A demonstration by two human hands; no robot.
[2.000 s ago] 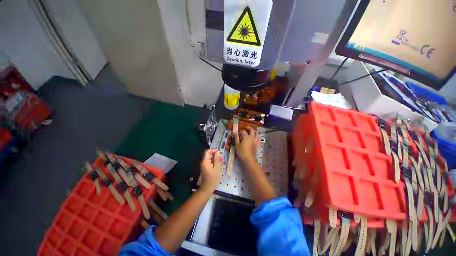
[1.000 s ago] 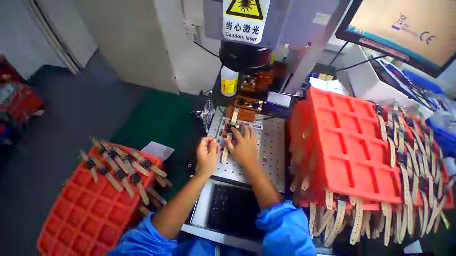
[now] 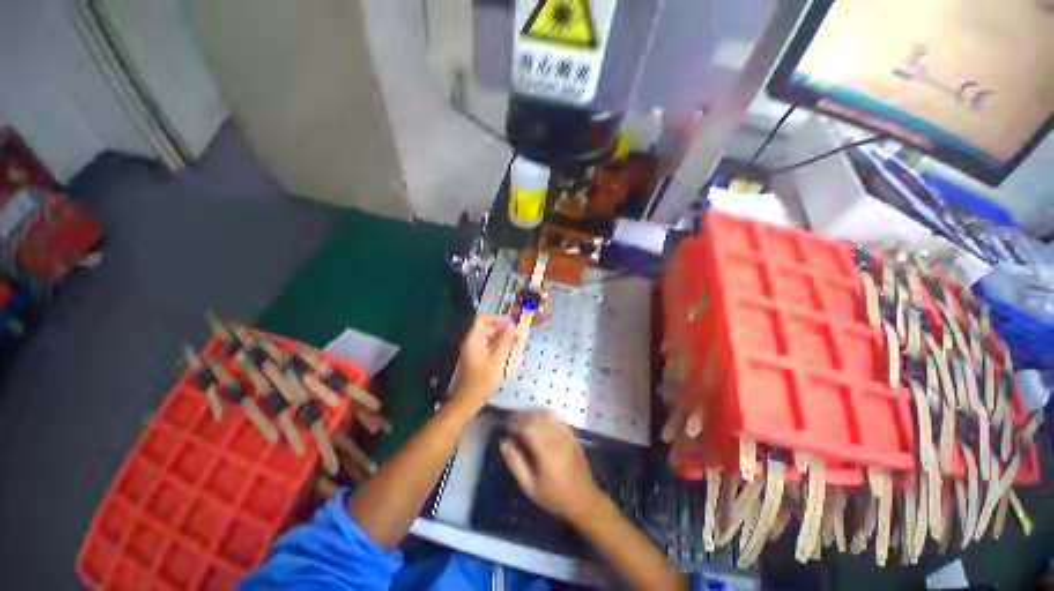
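A watch (image 3: 531,303) lies on the small orange-brown fixture on the perforated plate (image 3: 595,352), under the laser head (image 3: 563,129). Its dark head glows blue and its pale strap ends point up and down the plate. My left hand (image 3: 484,356) is beside the lower strap end with fingers nearly closed; whether it holds anything cannot be told. My right hand (image 3: 548,462) is blurred, over the keyboard (image 3: 509,491), off the watch, with its fingers apart and nothing seen in it.
A red tray (image 3: 173,496) at left has several watches at its far end. A red tray stack (image 3: 722,335) at right has many straps hanging over its edges. A white bottle (image 3: 528,194) and orange-brown blocks stand behind the plate. A monitor (image 3: 925,69) is upper right.
My right hand has left the watch and moved down over the keyboard. My left hand has stayed near the strap. The watch head now shows a blue light.
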